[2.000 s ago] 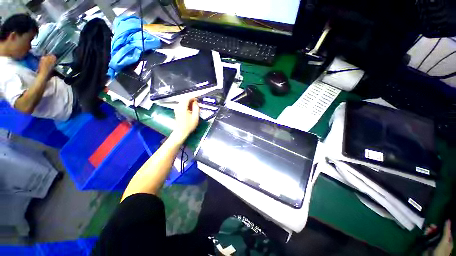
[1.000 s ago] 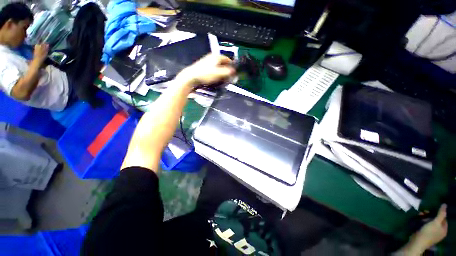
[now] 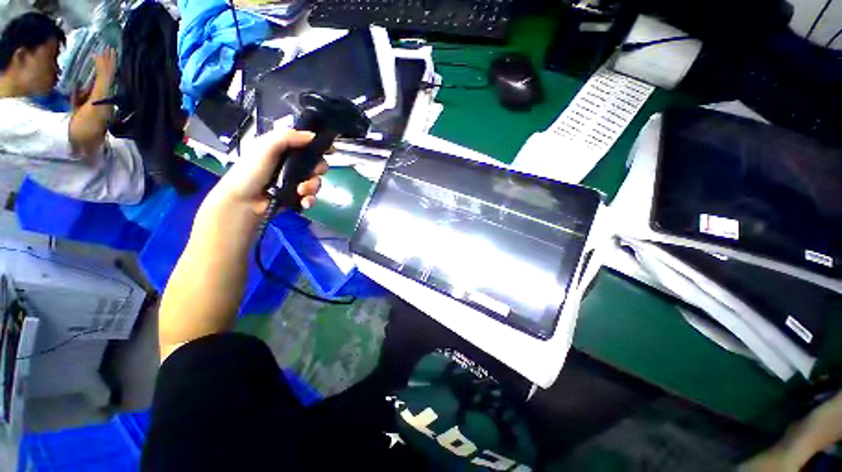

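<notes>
My left hand point(image 3: 287, 175) is closed around the handle of a black barcode scanner point(image 3: 334, 115), held up left of the middle screen stack, its cable looping below. A glossy black screen unit point(image 3: 480, 238) lies on white paper sheets in front of me, with strong reflections. My right hand point(image 3: 812, 433) is cut off by the lower right edge. Only part of it and the wrist show, so its fingers and anything in them are hidden.
More screen units lie at the right point(image 3: 748, 184) and back left point(image 3: 323, 78). A printed label sheet point(image 3: 605, 111), a mouse point(image 3: 515, 81) and a keyboard point(image 3: 415, 17) are behind. Blue bins point(image 3: 189, 249) stand on the floor at left, near a seated person point(image 3: 65, 129).
My left hand reached to the dark items behind the middle stack, took hold of the scanner and drew it left. My right hand now shows less at the lower right edge.
</notes>
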